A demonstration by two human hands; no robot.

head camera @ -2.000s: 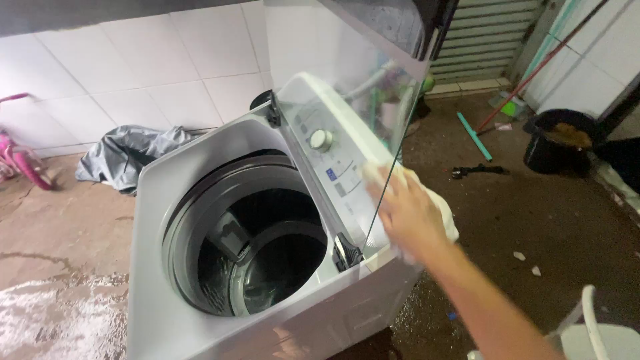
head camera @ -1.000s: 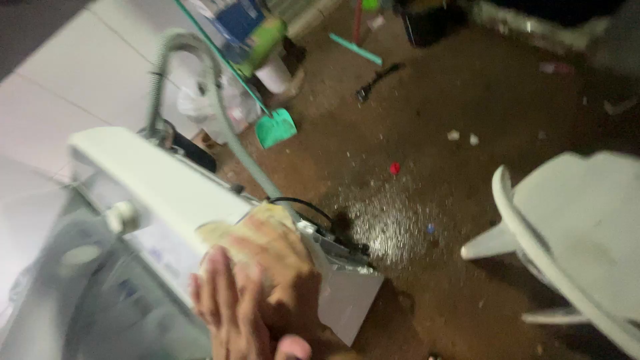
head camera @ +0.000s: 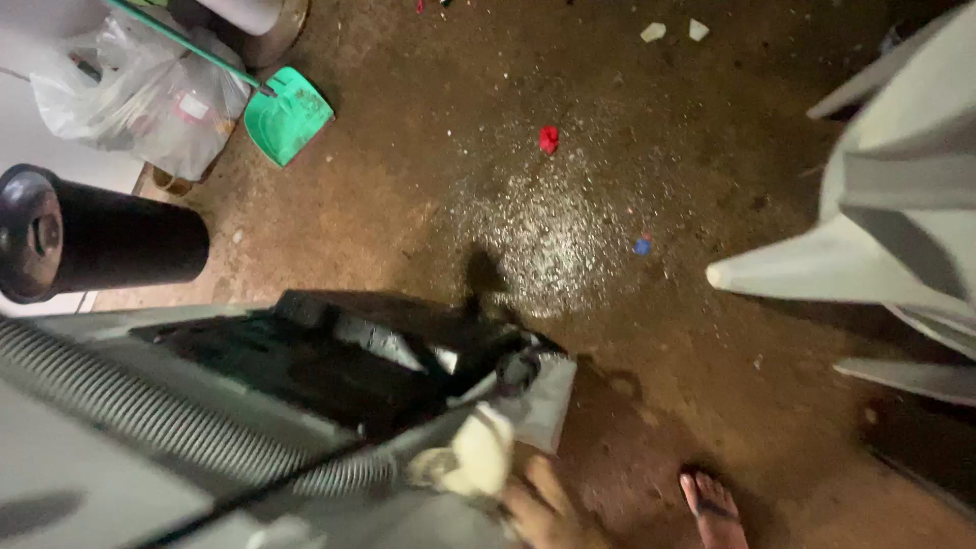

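Note:
My right hand [head camera: 543, 507], at the bottom edge and partly cut off, holds a cream cloth [head camera: 482, 451] against the washing machine's grey body [head camera: 427, 518]. The cloth is bunched at the fingertips, close to the end of a grey corrugated hose [head camera: 175, 408] that runs along the machine. A thin black cable [head camera: 252, 499] crosses the hose. Past it lies a dark opening [head camera: 305, 366] in the machine. My left hand is not in view.
A green dustpan [head camera: 288, 116], plastic bags [head camera: 145, 99] and a black cylindrical container [head camera: 114, 232] are at upper left. At right are a white plastic chair's legs [head camera: 808, 267]. A sandaled foot [head camera: 713, 507] stands on the wet floor, where red [head camera: 549, 139] and blue [head camera: 642, 245] scraps lie.
The cloth was on the control panel side earlier and is now by the hose at the machine's back. The other hand, seen a second ago, has left view. The view has swung down toward the floor.

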